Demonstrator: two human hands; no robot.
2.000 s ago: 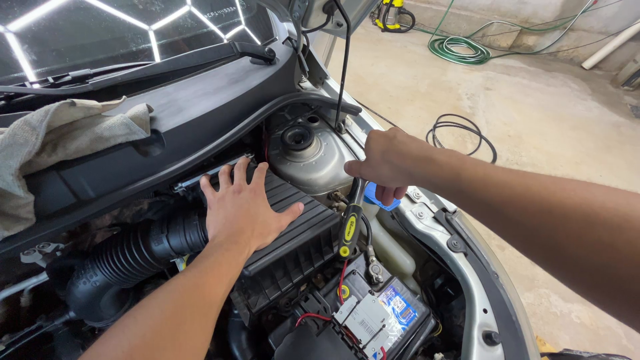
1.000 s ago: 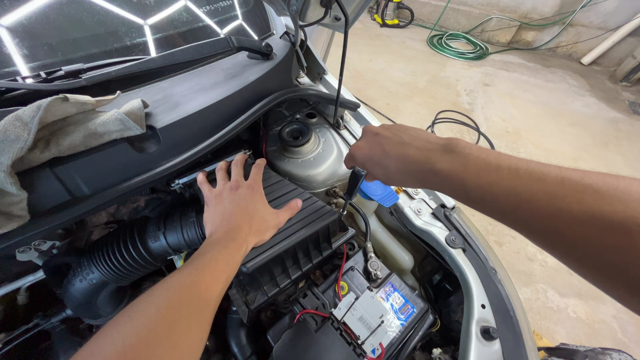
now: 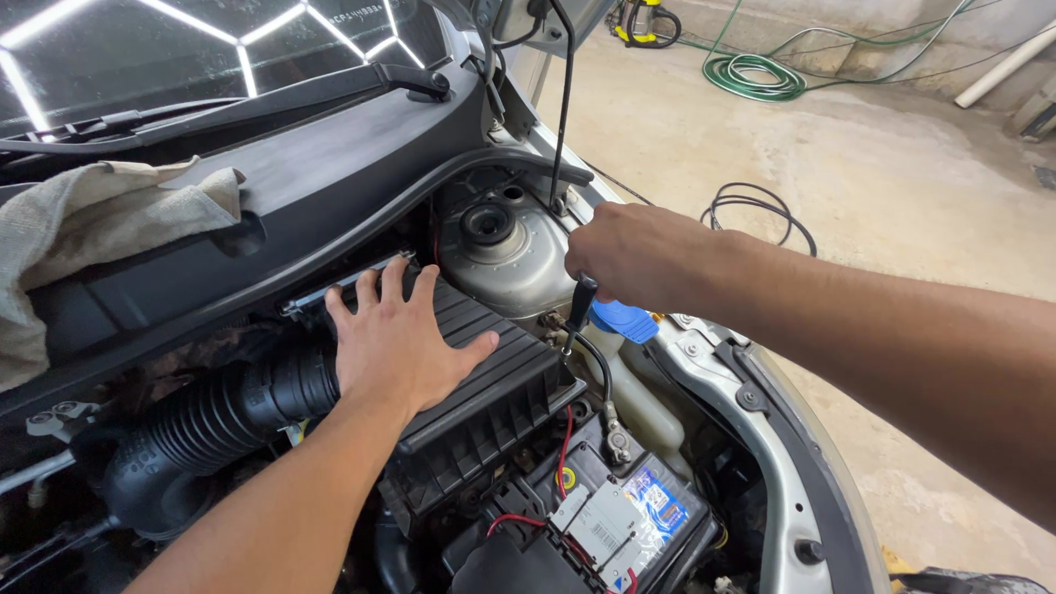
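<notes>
My left hand (image 3: 400,338) lies with spread fingers on the ribbed black air filter housing (image 3: 487,371). My right hand (image 3: 615,252) is closed around the upper part of a black-handled tool, seemingly a screwdriver (image 3: 580,313), which points down at the housing's right corner; the contact at its tip is too small to tell. Just right of the tool is the blue washer reservoir cap (image 3: 627,322). Behind the housing sits the metal strut tower (image 3: 495,256). A corrugated black intake hose (image 3: 223,421) runs to the housing's left side.
The car battery (image 3: 660,503) with a cable clamp and red wires is below the housing. A grey cloth (image 3: 107,214) lies on the cowl at the left. A thin black hood prop or cable (image 3: 565,107) stands behind my right hand. A coiled green hose (image 3: 755,77) lies on the floor.
My right hand has turned about the tool. The green and yellow part of the tool seen two seconds earlier no longer shows; a black handle does. My left hand has stayed on the housing.
</notes>
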